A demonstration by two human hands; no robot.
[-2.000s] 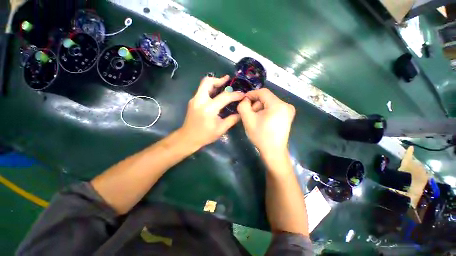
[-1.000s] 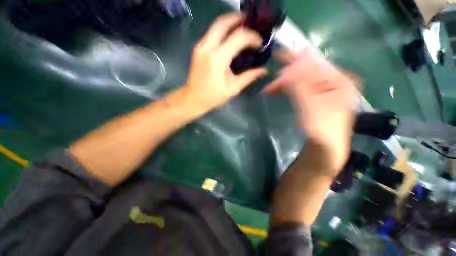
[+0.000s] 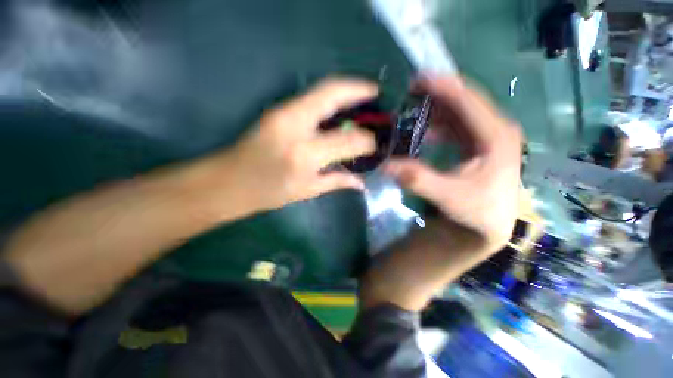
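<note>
My left hand (image 3: pixel 302 144) is closed around a black cylindrical housing (image 3: pixel 369 148), with a green spot and a red wire at it. My right hand (image 3: pixel 472 159) is curved around a dark wired round insert (image 3: pixel 415 125) with a shiny edge, right beside the housing. Whether the two parts touch cannot be told. The frame is blurred, and the fingers hide much of both parts.
The white rail (image 3: pixel 417 33) runs beyond the hands. A small tan square (image 3: pixel 261 270) lies at the bench's near edge. Blurred dark parts and blue things are at the lower right. A dark rounded shape (image 3: pixel 663 236) shows at the right edge.
The view has swung to the right, and the white loop and left cluster are out of sight. My right hand, earlier apart from the unit, is now at the insert beside the housing.
</note>
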